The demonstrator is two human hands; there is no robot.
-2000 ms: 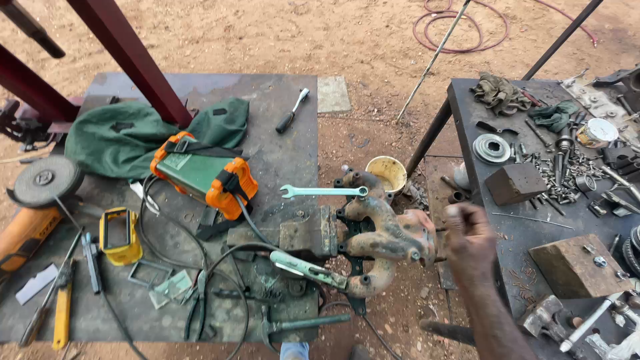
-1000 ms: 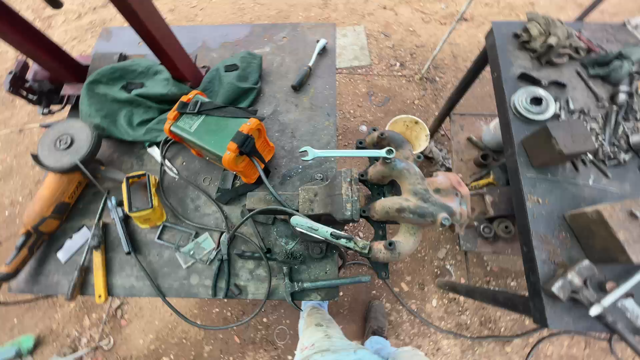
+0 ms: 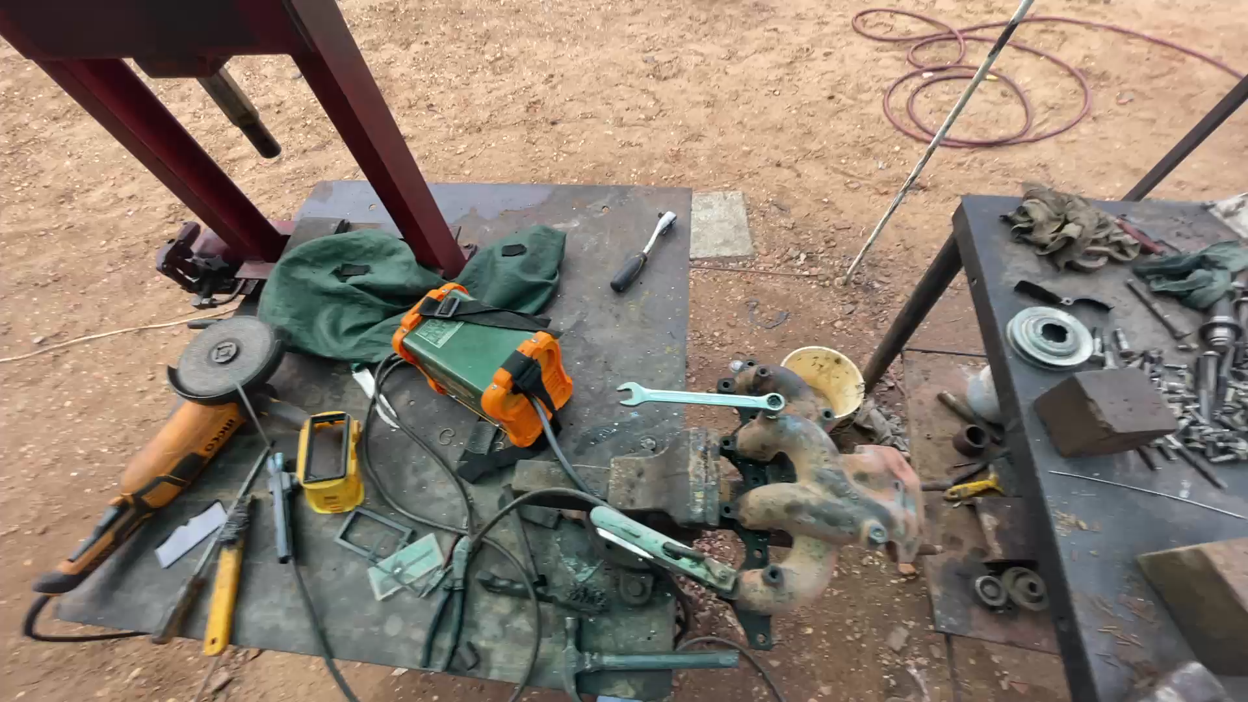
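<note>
Neither of my hands shows in the head view now. A rusty exhaust manifold (image 3: 795, 487) is held by its flange in the jaws of a bench vise (image 3: 673, 478). One end of a combination wrench (image 3: 697, 398) rests at the manifold's upper part, its open end pointing left. A welding clamp (image 3: 663, 549) grips near the manifold's lower pipe. The small green and orange welding machine (image 3: 483, 361), with black cables, lies left of the vise. A ratchet (image 3: 643, 252) lies behind it.
At left are an angle grinder (image 3: 180, 444), a yellow frame (image 3: 331, 460), a chipping hammer and a green cloth bag (image 3: 341, 292) beside a red press frame (image 3: 370, 136). The right table (image 3: 1033, 526) carries bolts, a metal block (image 3: 1105, 411) and rags. A bucket (image 3: 824, 380) stands between the tables.
The hand seen right of the manifold two seconds ago has left the view. The wrench and manifold appear in the same arrangement. The view has shifted.
</note>
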